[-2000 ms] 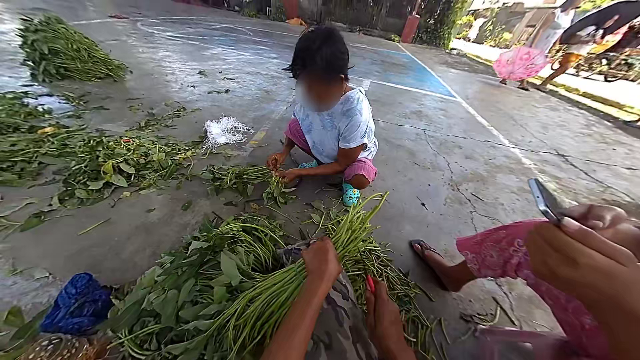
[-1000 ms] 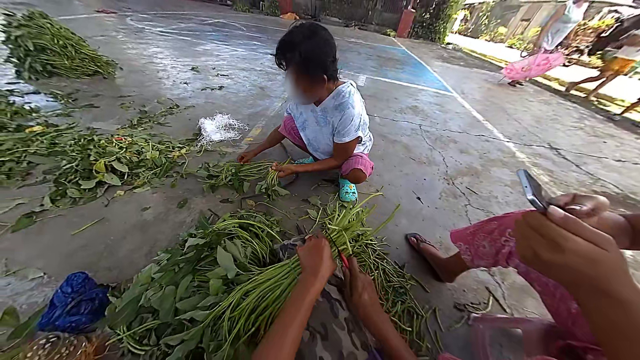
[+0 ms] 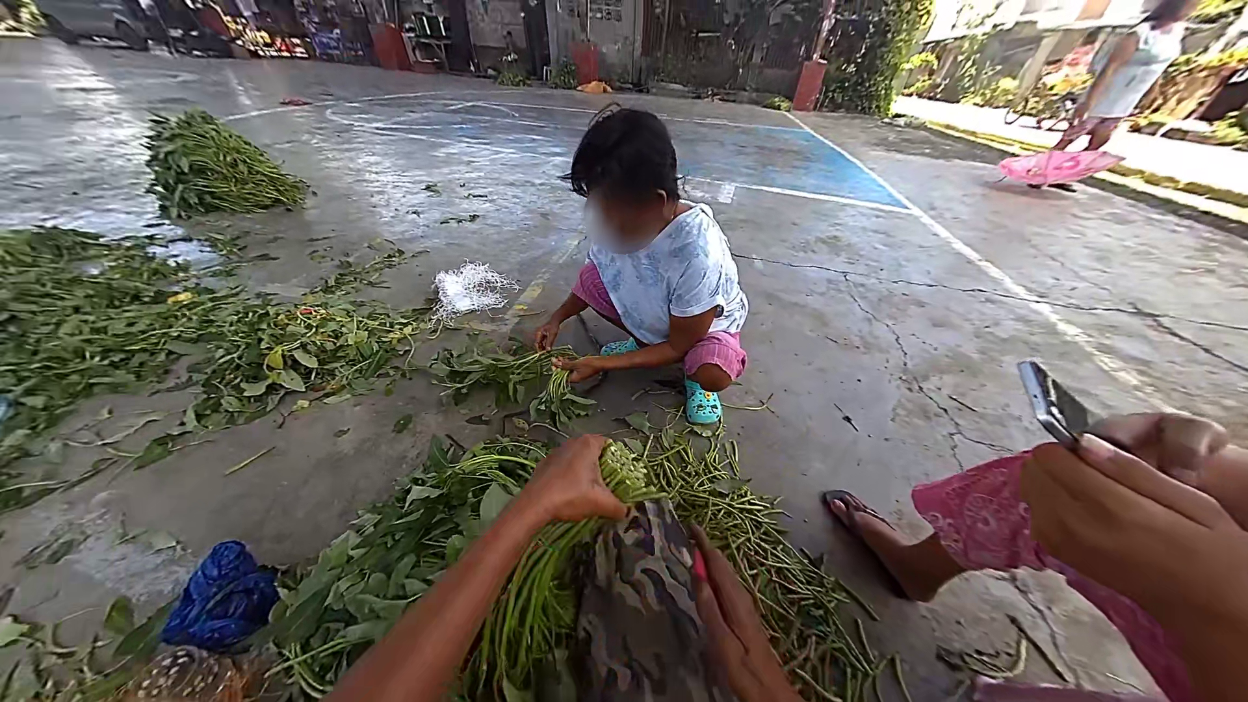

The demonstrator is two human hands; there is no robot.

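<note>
My left hand (image 3: 577, 483) grips a thick bundle of green leafy stems (image 3: 546, 585), its stem ends bunched just beyond my fingers. Camouflage cloth over my leg (image 3: 639, 604) lies beside the bundle. Against the right side of that cloth is my right hand (image 3: 726, 609), with a small red thing (image 3: 699, 564) showing by its fingers; what it is, and how the fingers close on it, is unclear. Leafy stems (image 3: 361, 595) spread on the left, and thin stem pieces (image 3: 780, 575) lie scattered on the right.
A person (image 3: 668, 263) squats ahead, handling greens (image 3: 517, 375). At right, another person's hands (image 3: 1141, 487) hold a phone (image 3: 1053, 402); a sandalled foot (image 3: 877, 536) is below. More greens (image 3: 88, 322), white netting (image 3: 471, 291) and a blue plastic bag (image 3: 222, 597) lie leftward.
The bundle's stems pointed away past my left hand; now their short ends stand gathered at my fingers. The people nearby keep roughly their places.
</note>
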